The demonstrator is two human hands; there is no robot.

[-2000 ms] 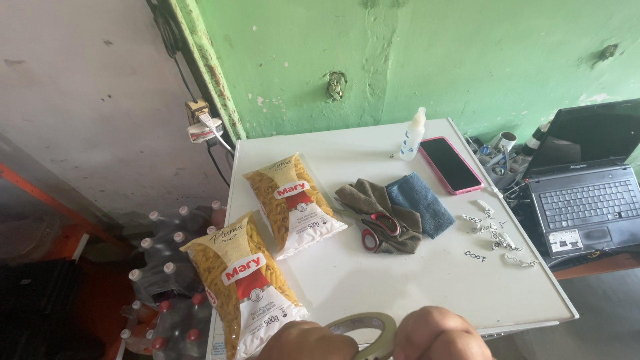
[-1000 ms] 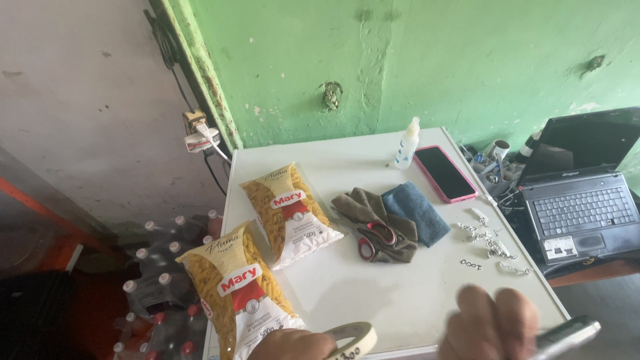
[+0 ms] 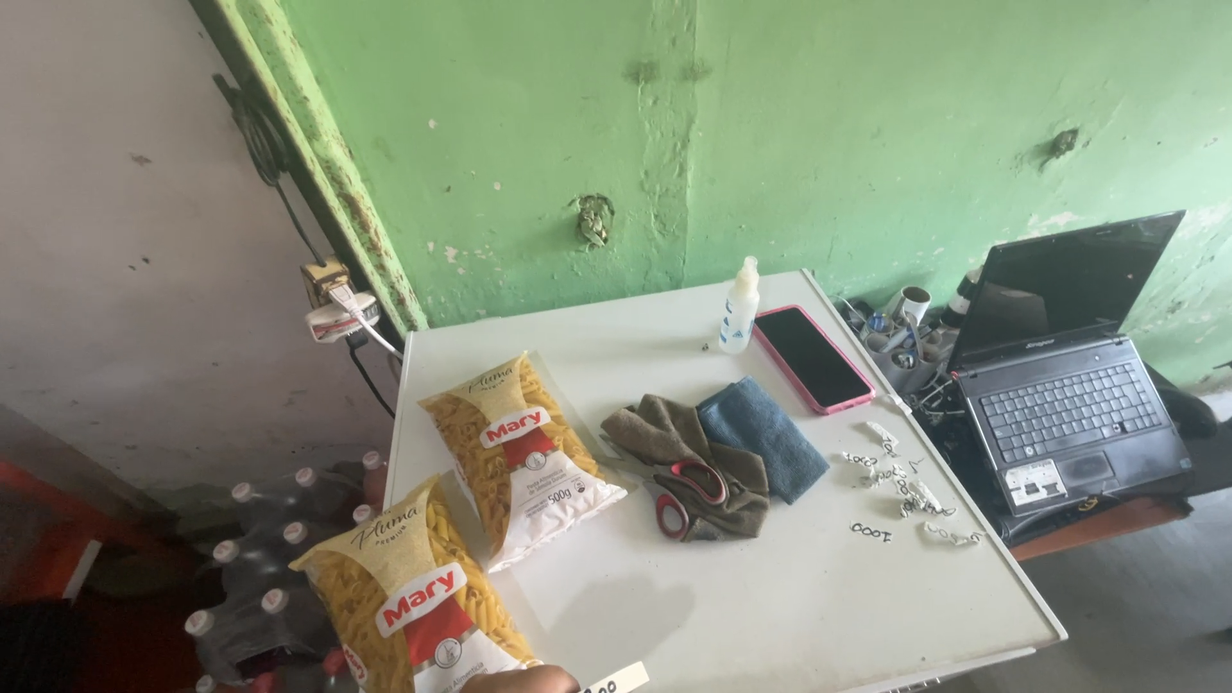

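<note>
At the bottom edge, only part of my left hand [image 3: 520, 680] shows, with a written-on end of pale tape [image 3: 618, 679] held at its fingertips; the rest of the tape is out of frame. The hand overlaps the lower corner of the nearer pasta bag [image 3: 414, 587]. A second pasta bag [image 3: 525, 462] lies behind it. Red-handled scissors [image 3: 671, 515] rest on a brown cloth [image 3: 741, 491], beside a folded blue cloth [image 3: 765, 438]. A small plastic bottle [image 3: 739, 313] stands near a pink-edged phone [image 3: 816, 361]. My right hand is out of view.
Crumpled tape pieces [image 3: 900, 476] lie at the right of the white tabletop [image 3: 770, 606]. An open laptop [image 3: 1068, 399] and a holder of tools [image 3: 895, 351] are farther right. Capped bottles [image 3: 274, 602] stand low at the left, near a plug adapter [image 3: 342, 313] on the wall.
My right hand, seen a second ago with a slim object, has left the view. My left hand is lower in the frame, and the tape roll's ring no longer shows.
</note>
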